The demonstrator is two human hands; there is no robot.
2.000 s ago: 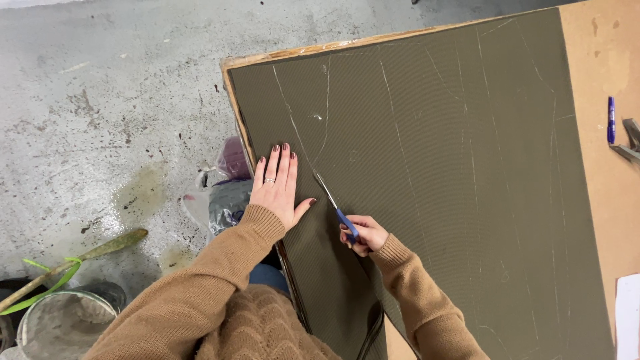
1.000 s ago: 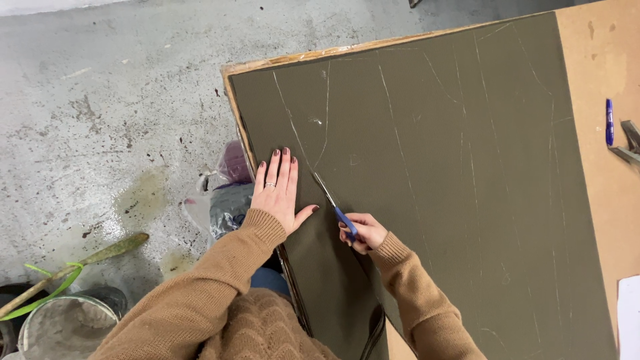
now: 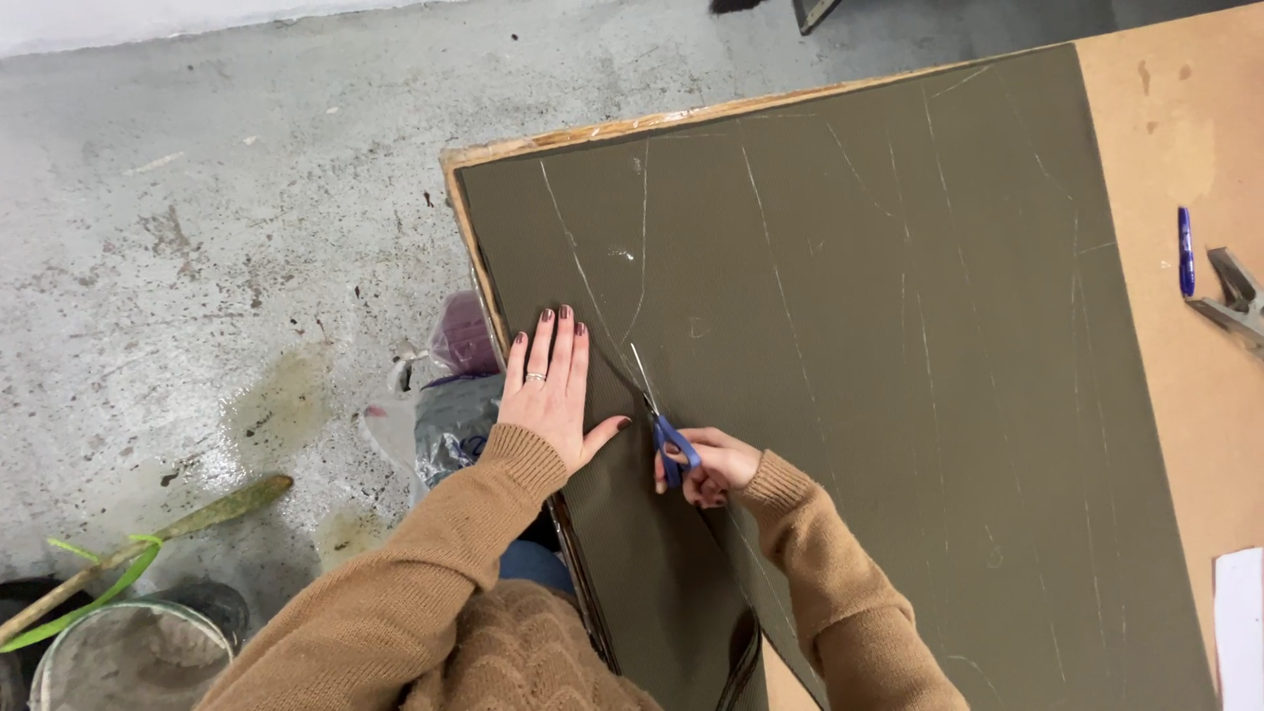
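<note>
A large dark olive-grey sheet [image 3: 859, 296], marked with thin pale lines, lies over a wooden table. My left hand [image 3: 553, 390] rests flat on it near the table's left edge, fingers apart, holding nothing. To its right, my right hand [image 3: 713, 466] grips blue-handled scissors [image 3: 666, 434]. Their blades point up and left and stand apart, with one blade above the sheet and the other partly hidden at the cut. From there the cut runs down toward the near edge, where the sheet's parts separate and curl.
A blue marker [image 3: 1185, 252] and a metal clamp [image 3: 1234, 301] lie on the bare wood at the right, above a white paper [image 3: 1239, 622]. Plastic bags [image 3: 459, 425] stand beside the table's left edge. A bucket [image 3: 133, 657] and a stick with a green band [image 3: 222, 506] are at lower left.
The scissors have opened; their blades looked closed together one second ago. My left hand stays in place on the sheet.
</note>
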